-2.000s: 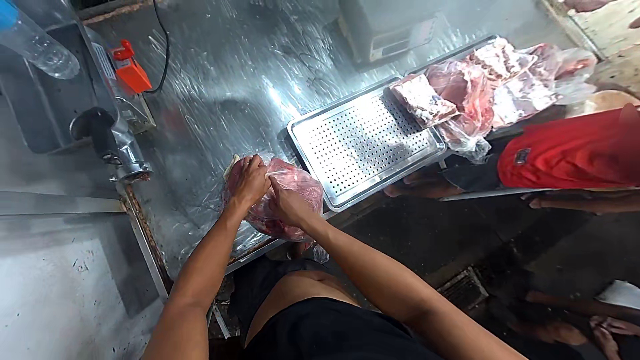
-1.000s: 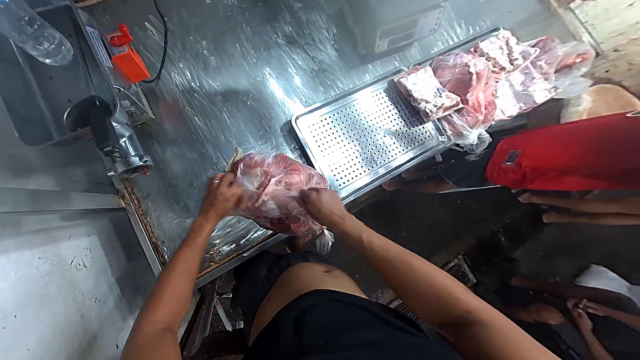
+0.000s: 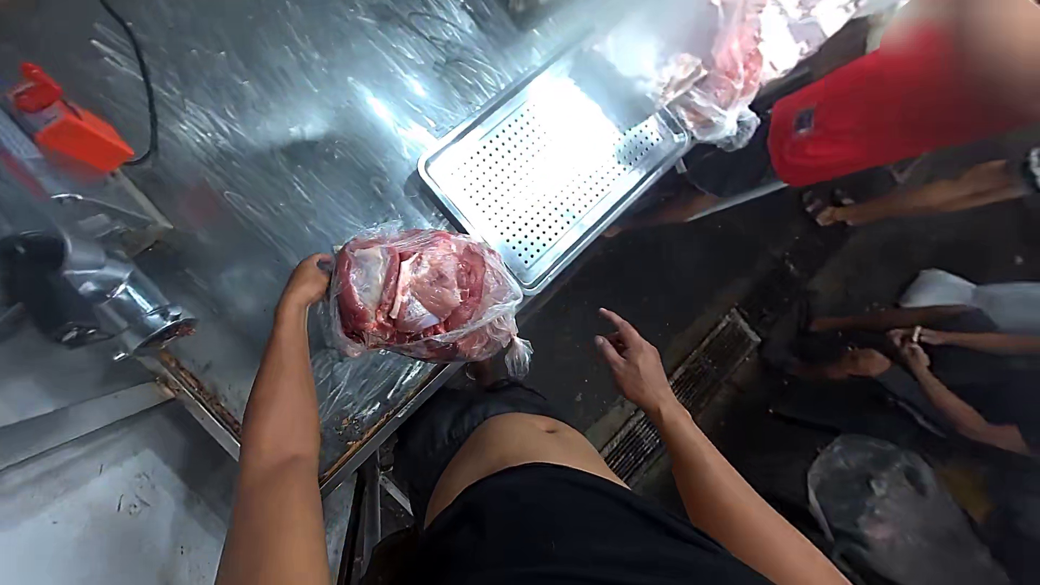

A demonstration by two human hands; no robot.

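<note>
A clear plastic bag of raw meat lies at the near edge of the steel table, its knotted end hanging toward the floor side. At the bag's left end is my left hand, its thumb against the plastic; the other fingers are largely hidden, so its grip cannot be told. My right hand is off the bag to the right, above the floor, with fingers apart and nothing in it. Just beyond the bag's right end sits a perforated metal tray, brightly lit. More bagged meat lies at the tray's far end.
A metal meat grinder head juts out at the left, near an orange plastic device with a black cable. A person in red shorts stands at the upper right; other people are at the right. A floor grate runs below.
My right hand has let go of the bag and moved away to the right. My left hand is still at the bag's left end. The view has shifted.
</note>
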